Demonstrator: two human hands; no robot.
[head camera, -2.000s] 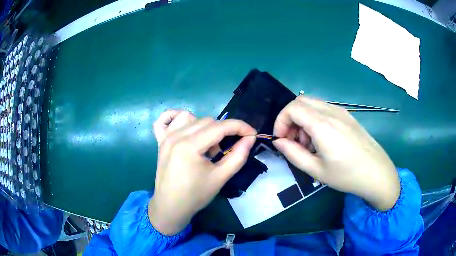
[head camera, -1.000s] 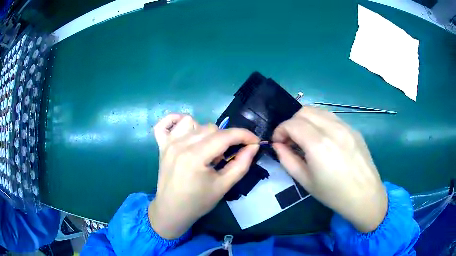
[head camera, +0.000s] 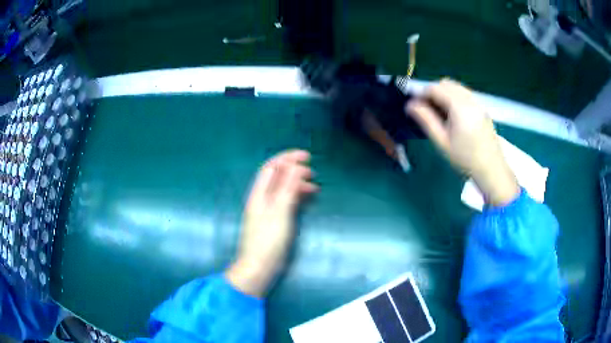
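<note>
The black optical module (head camera: 375, 100) is blurred at the bench's far edge, over the white rail. My right hand (head camera: 452, 124) is at its right side with fingers curled and holds it. Reddish-brown wires with a pale connector (head camera: 402, 157) hang from the module's near side. A yellowish wire with a white plug (head camera: 413, 50) sticks up beyond it. My left hand (head camera: 275, 208) is empty over the green mat, fingers a little curled and apart from the module. The white liner sheet (head camera: 335, 328) with dark adhesive pads (head camera: 410, 309) lies at the near edge, cut off by the frame.
Trays of round white parts (head camera: 33, 147) stand at the left. A white rail (head camera: 167, 82) runs along the far edge, with the dark green conveyor belt (head camera: 375, 20) beyond. White paper (head camera: 529, 171) lies partly behind my right forearm. Faint, blurred tweezers (head camera: 435, 256) lie near it.
The module has moved from the near middle to the far rail with my right hand. My left hand has let go of the wires. The view has tilted forward, showing the belt.
</note>
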